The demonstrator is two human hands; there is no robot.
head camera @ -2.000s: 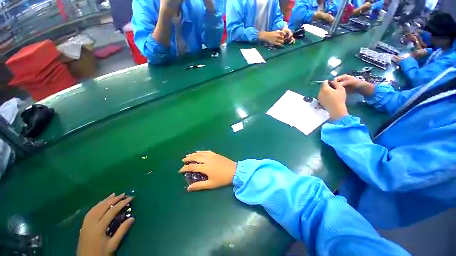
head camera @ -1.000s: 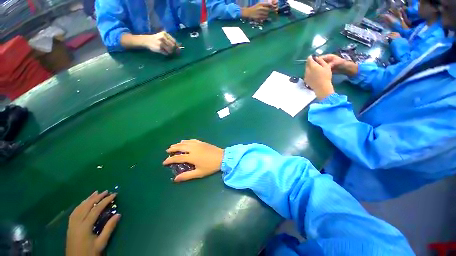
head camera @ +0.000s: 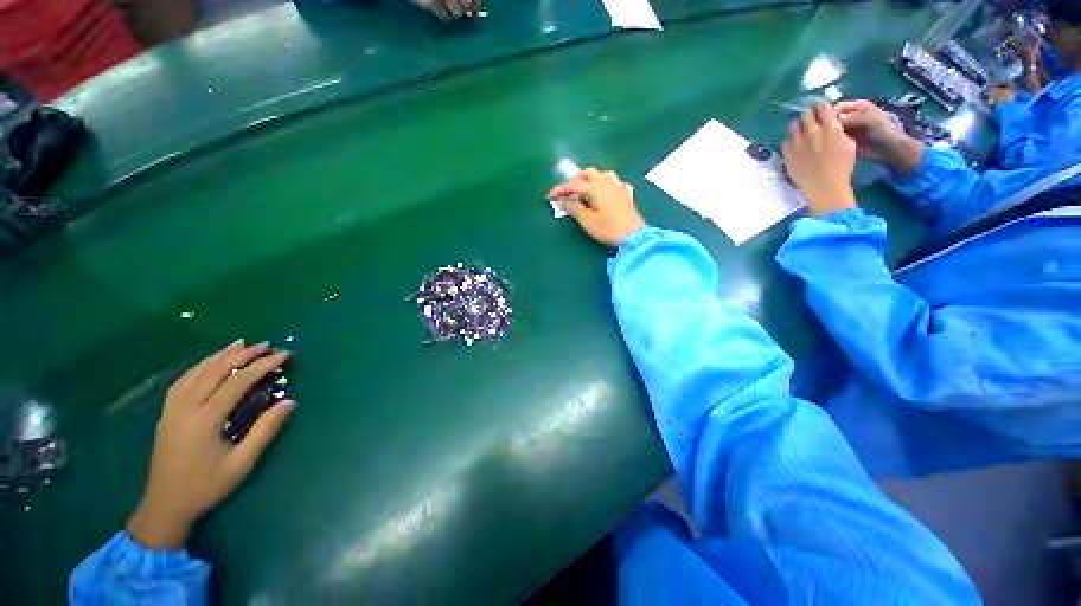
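A round pile of small dark modules with silver, white and purple glints (head camera: 465,304) lies uncovered on the green surface. My right hand (head camera: 602,207) is beyond it to the right, fingertips down on a small white piece (head camera: 558,208); whether it grips the piece is hidden. My left hand (head camera: 216,426) lies curved around a second dark module pile (head camera: 258,400), which is partly hidden under its fingers and thumb.
A neighbour's hands (head camera: 820,154) work at the right over a white paper sheet (head camera: 721,184) with a small dark part on it. Loose dark parts (head camera: 26,459) lie at the far left edge. A black bundle (head camera: 42,142) and red stack (head camera: 71,45) are upper left. Tiny scraps lie beyond my left hand.
My right hand has left the dark pile and moved forward and right to the white piece, uncovering the pile. The view has shifted downward. My left hand remains at its pile.
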